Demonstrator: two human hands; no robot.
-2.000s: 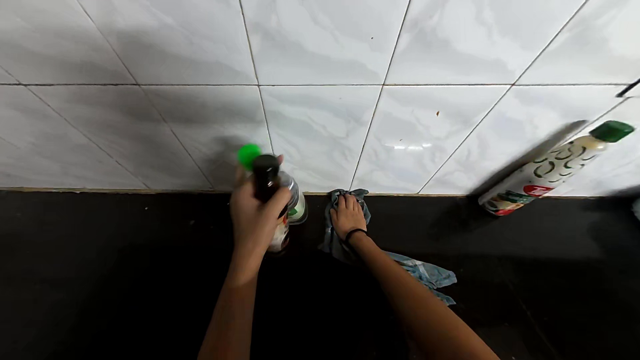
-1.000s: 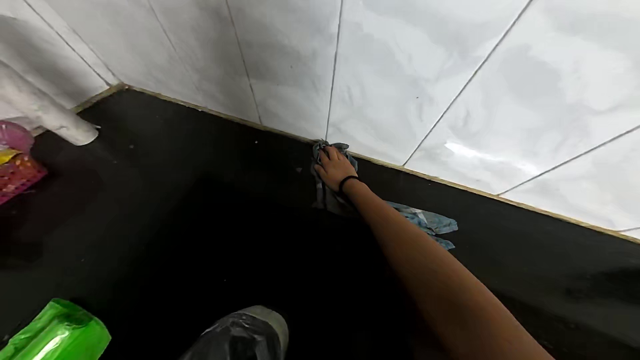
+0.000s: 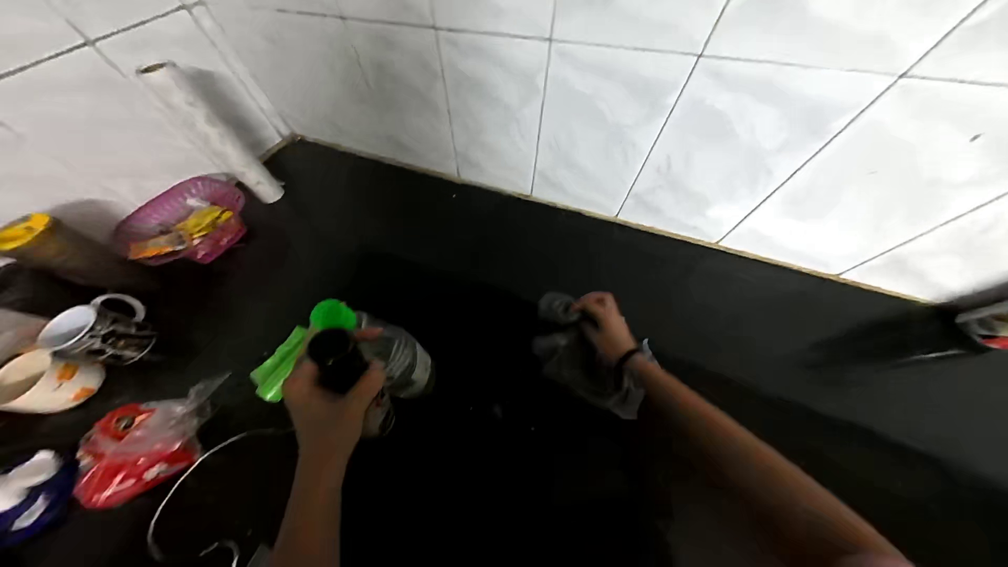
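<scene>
My left hand (image 3: 335, 394) is closed around a bottle with a black cap (image 3: 337, 354). Pressed close to it is a clear bottle (image 3: 405, 362), and a green cap (image 3: 332, 315) shows just above my fingers. A green plastic item (image 3: 281, 366) lies left of the bottles. My right hand (image 3: 605, 323), with a dark band at the wrist, grips a bunched grey-blue cloth (image 3: 579, 366) on the black countertop (image 3: 488, 472). Part of the cloth trails under my wrist.
White tiles (image 3: 630, 102) line the back. At left are a white roll (image 3: 216, 138), a pink basket (image 3: 177, 209) with packets, a yellow-lidded jar (image 3: 47, 244), mugs (image 3: 79, 327), a red plastic bag (image 3: 138, 457) and a white cord (image 3: 177, 488). A container (image 3: 988, 323) stands far right.
The view has swung left. My right hand and the cloth, against the wall base a second ago, are now away from it. My left hand, out of view then, shows again on the black-capped bottle.
</scene>
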